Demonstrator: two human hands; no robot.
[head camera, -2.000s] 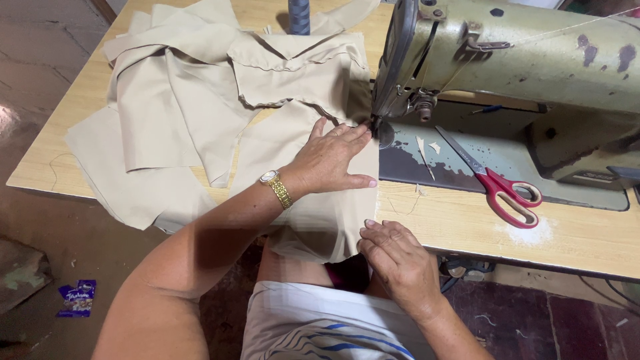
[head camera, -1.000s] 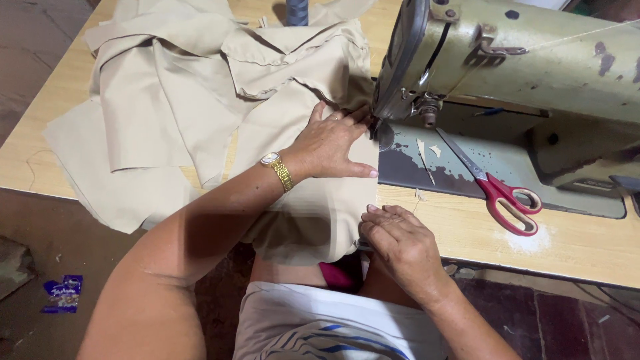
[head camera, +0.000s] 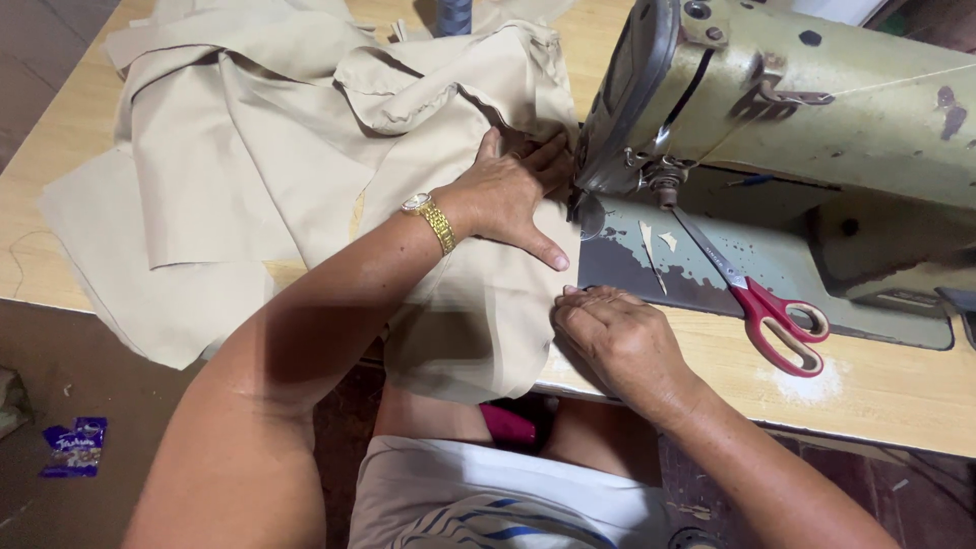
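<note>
Beige fabric (head camera: 473, 305) lies over the table and reaches the sewing machine's needle area, its lower part hanging over the front edge. My left hand (head camera: 515, 187), with a gold watch at the wrist, rests flat on the cloth beside the machine head (head camera: 648, 84), thumb spread and fingertips partly in shadow. Nearer the front edge, my right hand (head camera: 610, 328) has its fingers curled at the cloth's right edge; whether they pinch it is hidden. The needle and presser foot are hard to make out.
Red-handled scissors (head camera: 770, 313) lie across the machine bed (head camera: 686, 259) and table, near small fabric scraps (head camera: 648, 248). A blue-grey thread spool (head camera: 454, 17) stands behind the cloth. More beige cloth (head camera: 206, 175) is heaped at left. A purple wrapper (head camera: 75, 448) lies on the floor.
The cloth's lower front edge has drawn up toward the machine, and less of it lies in front of my right hand. Both hands remain at the cloth beside the machine.
</note>
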